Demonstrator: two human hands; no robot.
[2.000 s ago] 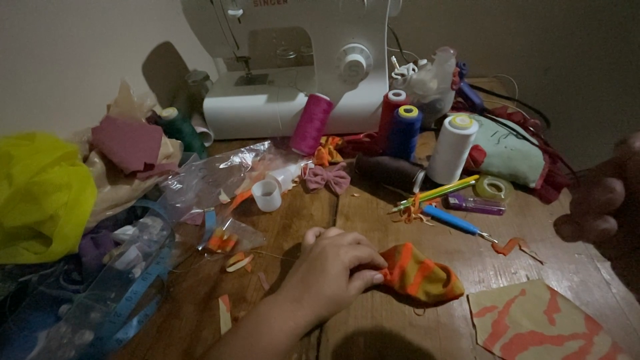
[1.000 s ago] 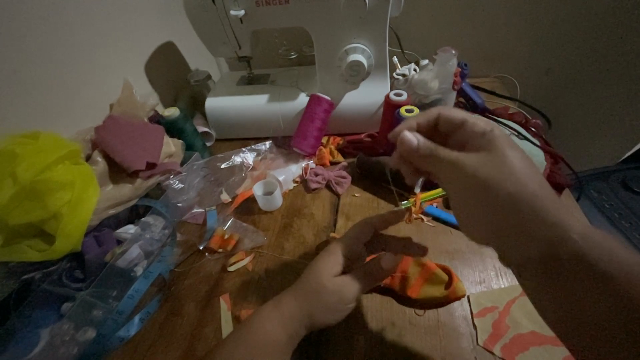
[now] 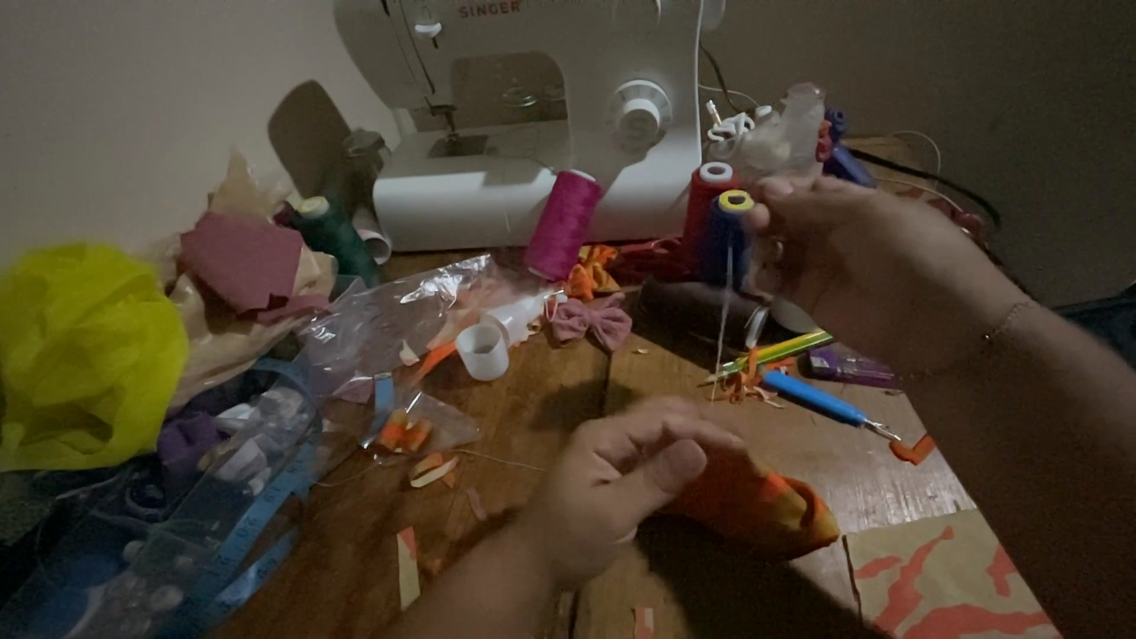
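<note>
My left hand (image 3: 635,484) is at the lower middle, its fingers curled over the near end of an orange and mustard fabric piece (image 3: 754,506); whether it grips the cloth is hard to tell. A pale thread (image 3: 725,311) runs up from near that hand toward my right hand (image 3: 834,257), which is raised at the right with thumb and fingertips pinched together at the thread's upper end. Any needle is too small to see. Behind the right fingers stands a blue thread spool (image 3: 723,240). A blue-handled seam ripper or hook (image 3: 816,397) lies below the right hand.
A white sewing machine (image 3: 532,195) stands at the back. Magenta (image 3: 564,226), red (image 3: 706,195) and green (image 3: 337,240) spools, a pink bow (image 3: 592,321), a white cap (image 3: 483,351), plastic bags (image 3: 390,328), yellow material (image 3: 89,355), a blue measuring tape (image 3: 257,515) and patterned fabric (image 3: 954,577) surround the hands.
My right hand came in from the right edge, reached over the fabric piece, and is now farther up and right. My left hand has lifted from where it pressed by the fabric's end.
</note>
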